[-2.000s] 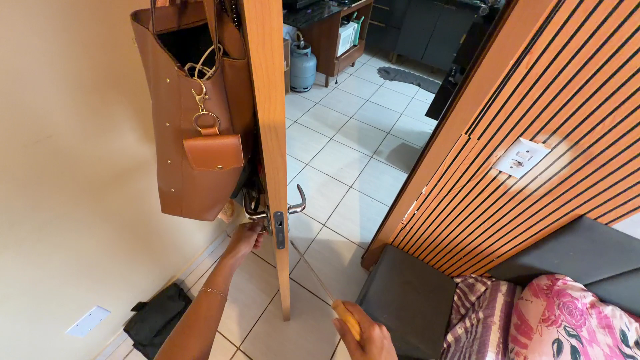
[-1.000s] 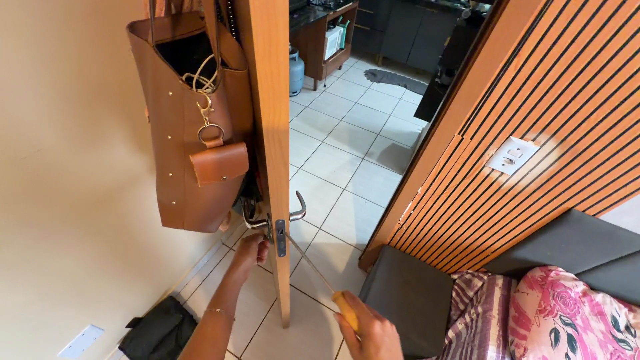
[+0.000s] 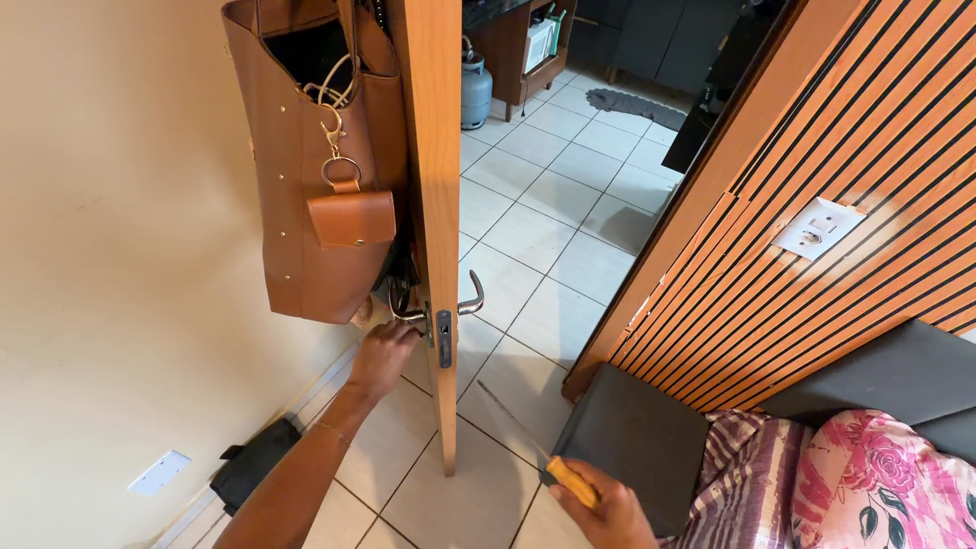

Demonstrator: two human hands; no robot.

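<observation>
A wooden door (image 3: 436, 152) stands edge-on, with a dark metal lock faceplate (image 3: 444, 339) in its edge and a curved metal lever handle (image 3: 473, 293) on each side. My left hand (image 3: 385, 351) is at the door's left face, just below the left lever; its fingertips are partly hidden, and whether they grip something there I cannot tell. My right hand (image 3: 602, 503) holds a screwdriver by its yellow handle (image 3: 572, 482). The long thin shaft points up and left, its tip apart from the door, right of and below the faceplate.
A brown handbag (image 3: 328, 168) hangs along the door's left side. A black bag (image 3: 255, 461) lies by the left wall. To the right are a dark padded block (image 3: 637, 442), a floral pillow (image 3: 884, 480) and a slatted wall panel (image 3: 862, 152). A blue gas cylinder (image 3: 476, 91) stands beyond the doorway.
The screwdriver tip, close to the lock faceplate a second ago, is now away from it, lower and to the right. My left hand remains by the left lever.
</observation>
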